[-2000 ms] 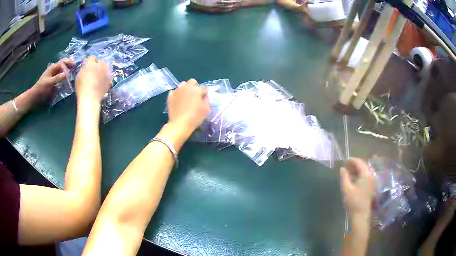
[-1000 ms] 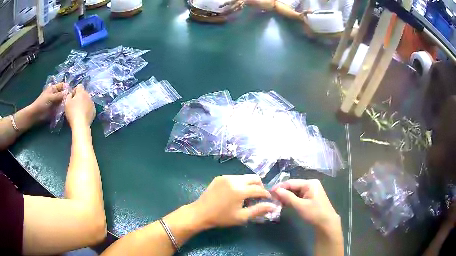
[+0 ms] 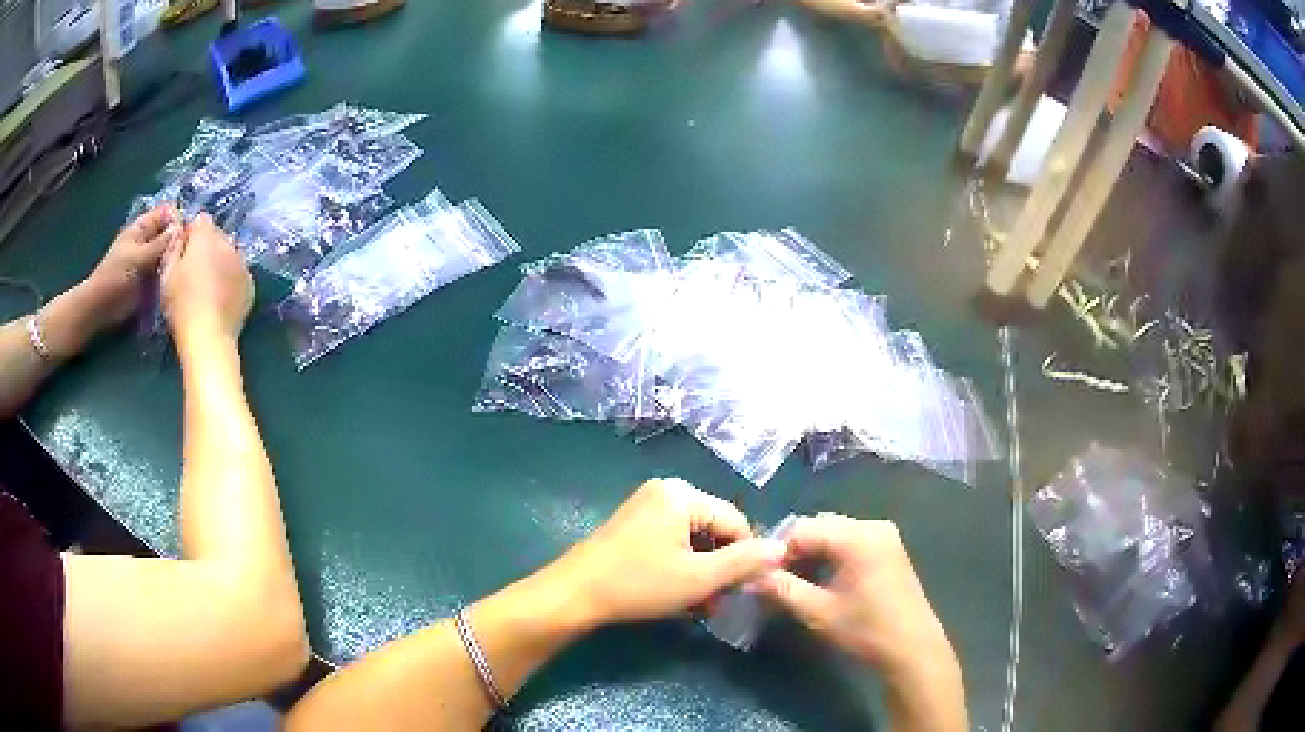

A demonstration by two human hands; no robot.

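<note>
My left hand [image 3: 658,558], with a bracelet at the wrist, and my right hand [image 3: 863,589] meet at the lower middle. Both pinch one small clear zip-lock bag [image 3: 739,618] between thumbs and fingers. The bag hangs below the fingertips, partly hidden by the hands; its contents cannot be made out. A large glaring pile of bags [image 3: 759,350] with dark contents lies on the green table just beyond my hands. A smaller crumpled bag pile [image 3: 1119,551] lies to the right, beyond the table seam.
At the left, a neighbour's hands [image 3: 205,279] work at a bag heap [image 3: 294,186], beside an overlapping row of bags [image 3: 401,272]. A blue tray [image 3: 258,65] is far left. Pale posts [image 3: 1095,165], yellow-green scraps [image 3: 1159,350] and a white roll [image 3: 1218,155] are at the right.
Two seconds ago my hands were apart, at the central pile and the right pile. They came together with a bag by one second ago. Now they are closer together at its edge.
</note>
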